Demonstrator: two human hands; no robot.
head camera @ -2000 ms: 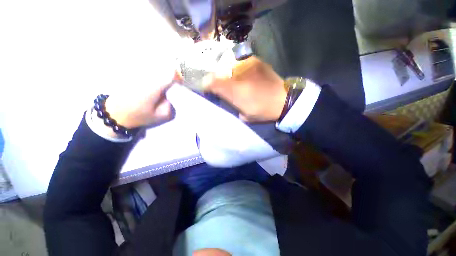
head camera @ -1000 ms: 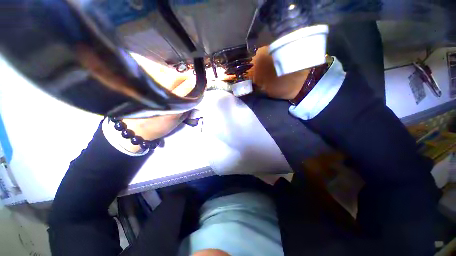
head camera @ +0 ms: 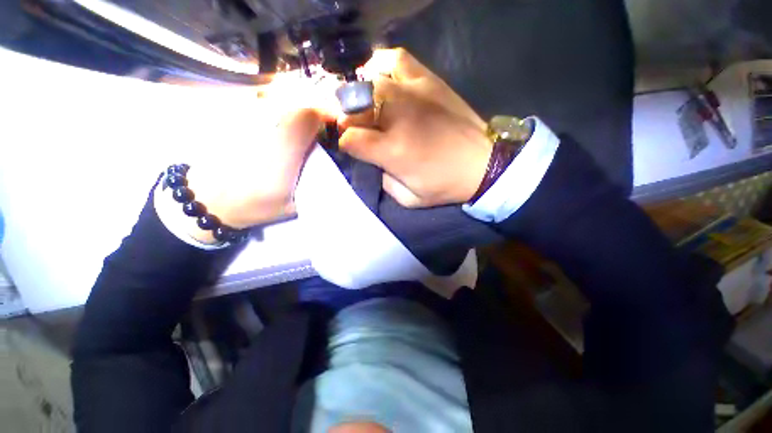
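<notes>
The white lining piece (head camera: pixel 339 228) hangs from between my hands over the near table edge. A narrow dark folded strip (head camera: pixel 370 184) lies along it, and the dark fabric panel (head camera: pixel 542 68) spreads to the right of the machine. My left hand (head camera: pixel 267 152), washed out by glare, has its fingertips at the cloth by the needle. My right hand (head camera: pixel 423 135) holds the dark cloth just right of the needle. The grey knob (head camera: pixel 355 96) sits between my hands. The needle and presser foot are lost in glare and behind fingers.
The sewing machine head (head camera: pixel 203 25) looms at the top. The white table (head camera: pixel 76 186) has a grey ruled front edge. At the right lie red and dark snips (head camera: pixel 718 117) and a flat grey metal piece (head camera: pixel 692 127). Boxes and papers (head camera: pixel 719 241) stand below the right edge.
The view has shifted, so the machine head covers less and both hands show more fully than one second ago. The dark strip now hangs folded over the white piece.
</notes>
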